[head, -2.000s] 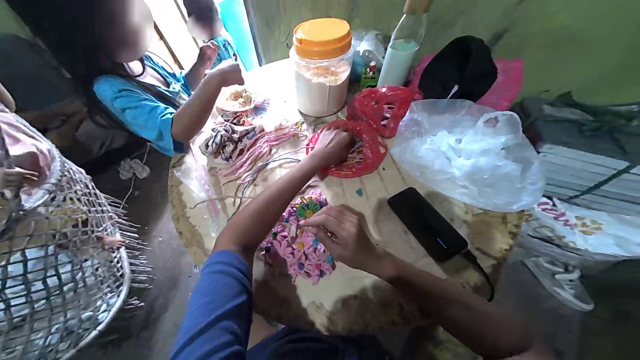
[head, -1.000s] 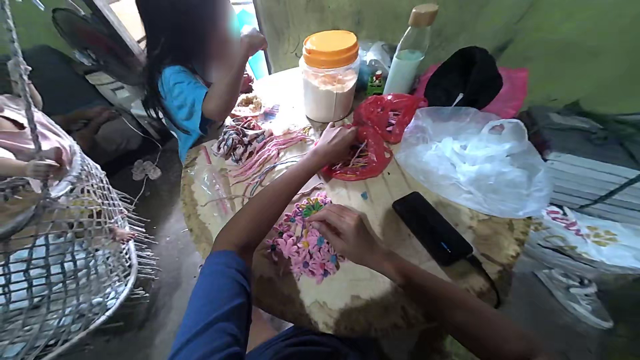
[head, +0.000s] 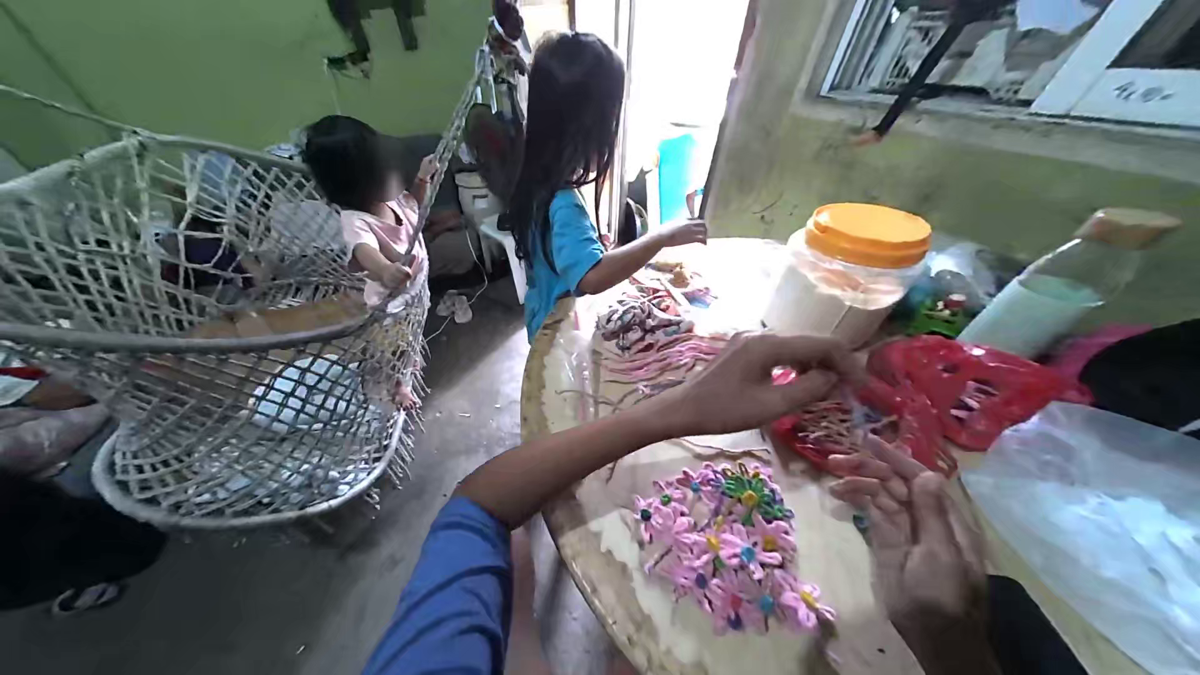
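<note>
My left hand (head: 783, 380) is raised at the near side of a red plastic bag (head: 816, 427) that holds thin pieces. Its fingertips are pinched, and whether something small is between them cannot be told. Below the bag, my right hand (head: 914, 525) is held palm up with the fingers apart, and I see nothing in it. A pile of pink flower-shaped pieces (head: 731, 553) with coloured centres, one of them green, lies on the round wooden table (head: 609, 586) to the left of my right hand. Pink strands (head: 670, 361) lie behind my left forearm.
A jar with an orange lid (head: 834, 272), a corked glass bottle (head: 1041, 291), another red bag (head: 975, 384) and a white plastic bag (head: 1097, 525) stand or lie around the table. One person (head: 572, 234) is at the far edge; another (head: 380, 216) is by a net swing chair (head: 253, 342).
The view has swung left. My right hand has left the flower pile and is now palm up near the red bag. My left hand has risen from inside the bag.
</note>
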